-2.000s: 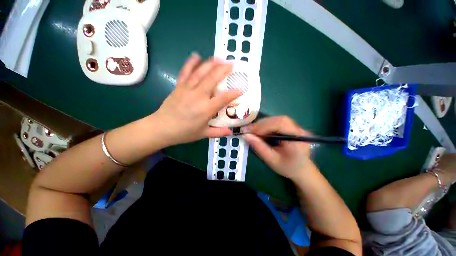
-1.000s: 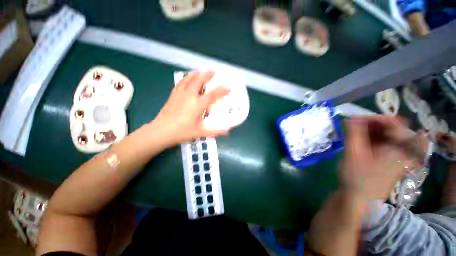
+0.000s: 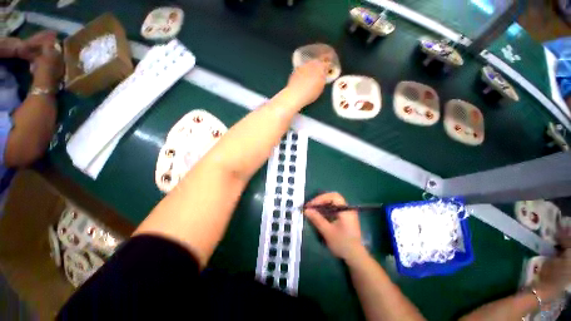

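My left hand [image 3: 308,80] is stretched far forward across the pale strip. It is on a cream housing [image 3: 317,55] in the far row, its fingers over the housing's edge. My right hand [image 3: 335,222] holds slim black tweezers [image 3: 350,207], whose tip is at the right edge of the die-cut adhesive strip [image 3: 282,219]. The strip lies lengthwise in front of me, with two columns of dark rounded squares. My left arm covers part of two overlapping housings [image 3: 185,145] on the left.
A blue tray [image 3: 432,271] of white rings stands right, below a slanting metal post [image 3: 507,178]. More housings [image 3: 357,97] lie beyond the pale strip. White spare strips [image 3: 128,106] and a small cardboard box [image 3: 75,75] are left. A carton [image 3: 28,232] stands lower left; neighbours' arms show at both sides.
My left hand has moved forward with a housing to the far row. The die-cut strip is uncovered. My right hand has come back beside the strip with the tweezers. The view has shifted.
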